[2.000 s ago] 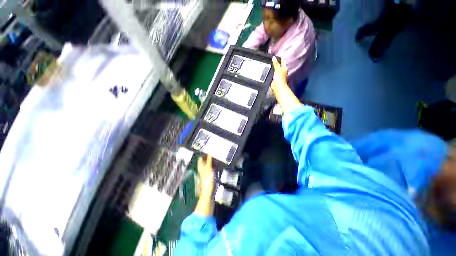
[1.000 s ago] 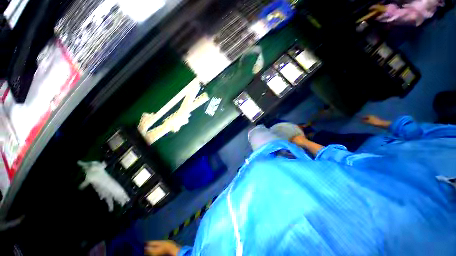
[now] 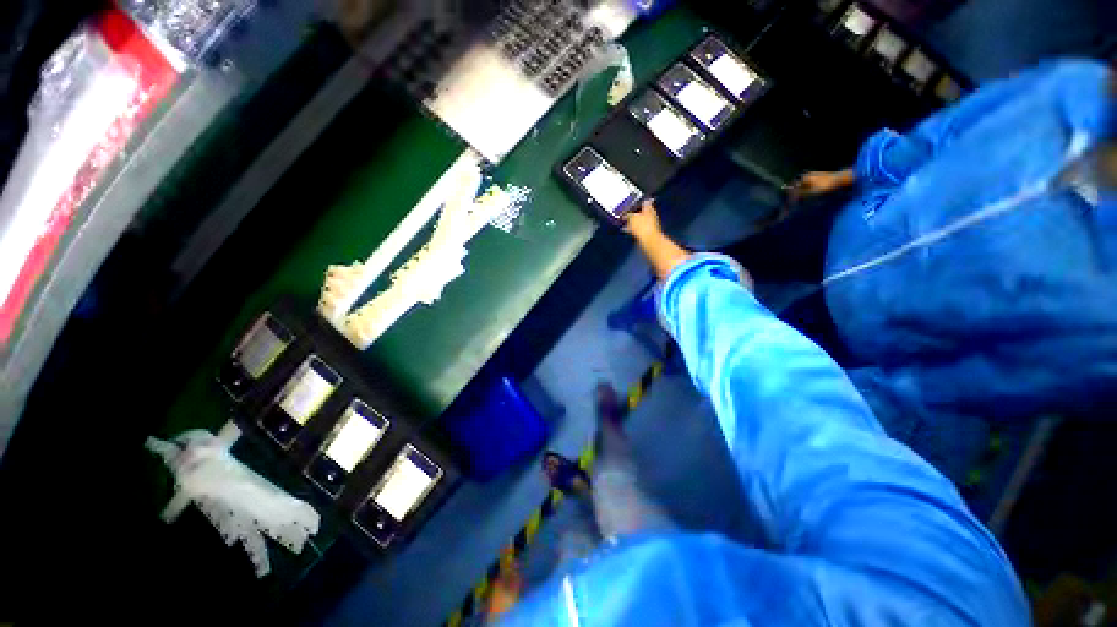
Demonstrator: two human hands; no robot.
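Note:
A black phone tray (image 3: 631,153) with four slots lies on the bench at the upper middle, each slot holding an open phone unit with a white block inside. My right hand (image 3: 643,225) is at its near lower end, fingers closed on the edge beside the nearest phone (image 3: 605,184). The fingertips are small and partly hidden. My left hand (image 3: 503,595) shows only as a small blurred skin patch at the bottom edge; its fingers cannot be made out.
A second phone tray (image 3: 284,446) is at the lower left, beside a pale limp pile (image 3: 233,490). Cream strips (image 3: 429,263) and a sheet of small parts (image 3: 490,104) lie on the green bench (image 3: 404,367). A blue bin (image 3: 502,426) is below. Another person (image 3: 968,245) in blue is at right.
My right arm has stretched out to the near end of the upper tray. The view has shifted, and my left hand sits lower at the bottom edge. The person at right shows more fully.

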